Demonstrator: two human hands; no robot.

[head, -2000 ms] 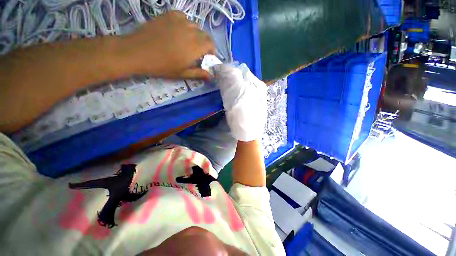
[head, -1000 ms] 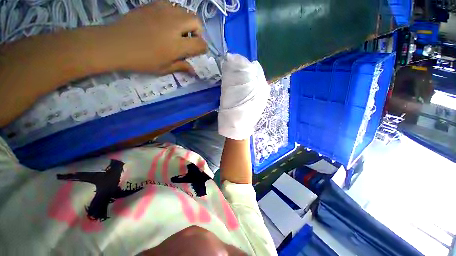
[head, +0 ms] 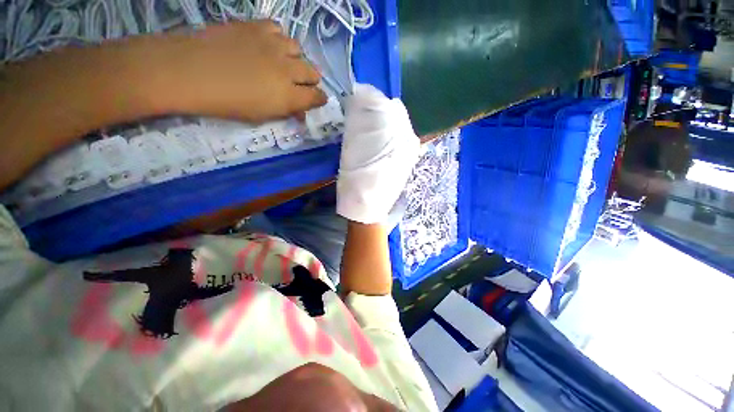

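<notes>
Small white corded units (head: 151, 165) stand in a row along the near wall of a blue tote (head: 241, 182). White cords (head: 322, 18) lie looped behind them. My bare left hand (head: 302, 96) reaches over the row from the left, its fingers curled at the units by the tote's right corner. Whether it grips one is hidden. My right hand (head: 372, 153) is wrapped in a white cloth and closed in it, upright at the tote's right corner, close beside the last unit. Its fingers are hidden by the cloth.
The green bench top (head: 483, 56) lies right of the tote. Below its edge are a low blue tote with white cords (head: 430, 209) and a large blue tote (head: 523, 177). Pale boxes (head: 459, 322) and dark blue sheeting (head: 563, 346) are at lower right.
Two seconds ago a white unit was between both hands, above the row. My hands have since parted slightly, and the left is over the row. No unit is visible between them now.
</notes>
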